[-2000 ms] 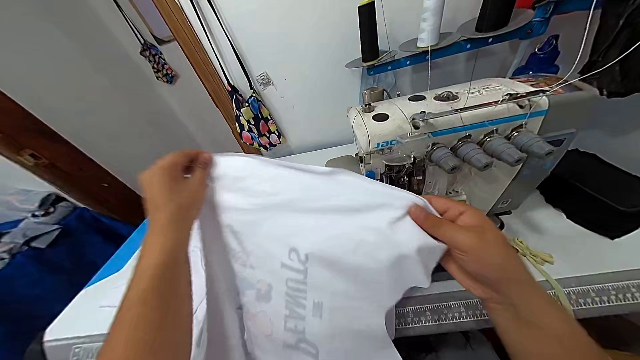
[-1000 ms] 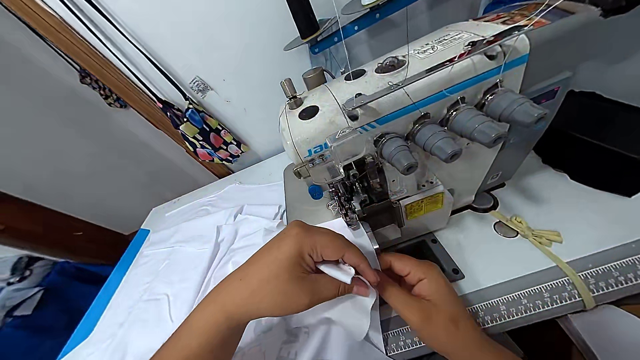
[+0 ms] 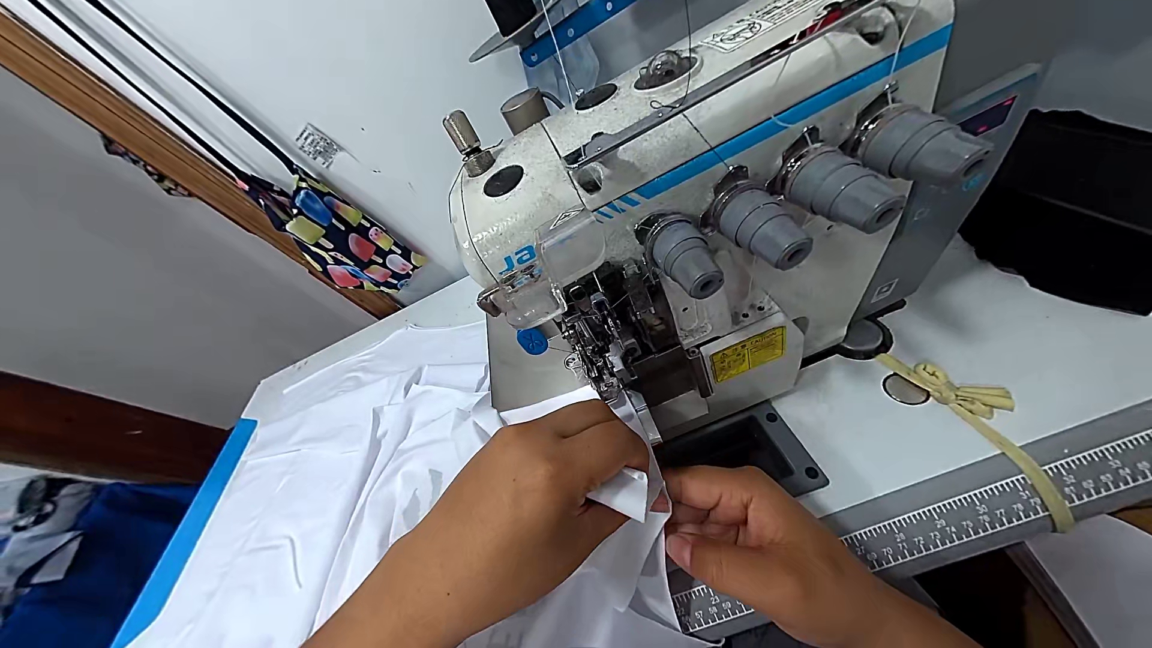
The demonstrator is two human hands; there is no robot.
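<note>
White fabric (image 3: 360,468) lies in folds across the left of the sewing table, its edge reaching the presser foot (image 3: 607,382) of an overlock sewing machine (image 3: 738,117). Just in front of the foot, my left hand (image 3: 549,486) pinches a folded part of the fabric. Close to its right, my right hand (image 3: 756,540) grips the fabric's edge between thumb and fingers. The fingertips of both hands nearly meet. Part of the fabric under my left hand is hidden.
Gray tension knobs (image 3: 684,256) jut from the machine's front. A measuring tape strip (image 3: 981,504) runs along the table's front edge, with a yellow-green tied band (image 3: 1008,450) over it. Black fabric (image 3: 1062,216) lies at the right; a patterned cloth item (image 3: 346,238) hangs behind.
Two seconds ago both hands held the white fabric spread in the air; now it lies on the table with its edge at the presser foot. The view has moved closer to the machine.
</note>
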